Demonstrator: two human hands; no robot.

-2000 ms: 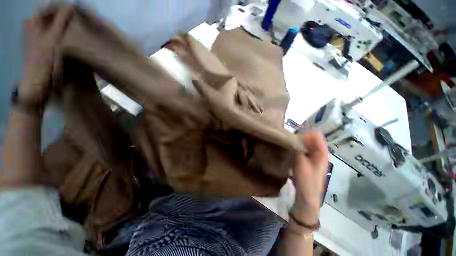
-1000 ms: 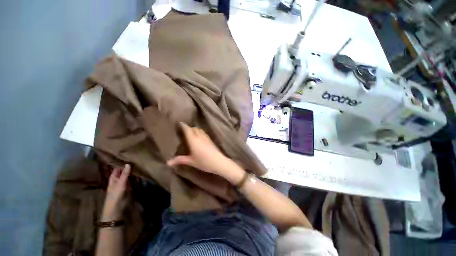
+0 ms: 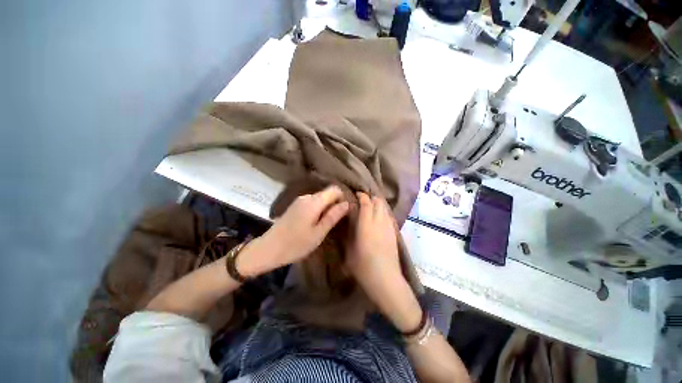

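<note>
A large brown cloth lies on the white table and hangs over its front edge onto my lap. My left hand and my right hand are close together at the table's front edge. Both hold a bunched part of the cloth between the fingers. The exact grip of the fingertips is blurred and partly hidden by folds. The sewing machine marked "brother" stands to the right, its needle area lit violet-white. No cloth lies under its needle.
A phone with a purple screen lies on the machine bed. A blue-topped thread cone and another machine stand at the back. More brown cloth lies low at the left, and some hangs at the lower right. A pale wall is on the left.
My left hand has moved up and right from the cloth's lower edge to beside my right hand. Both now grip the cloth. The cloth's left part is gathered towards the hands. The view has shifted.
</note>
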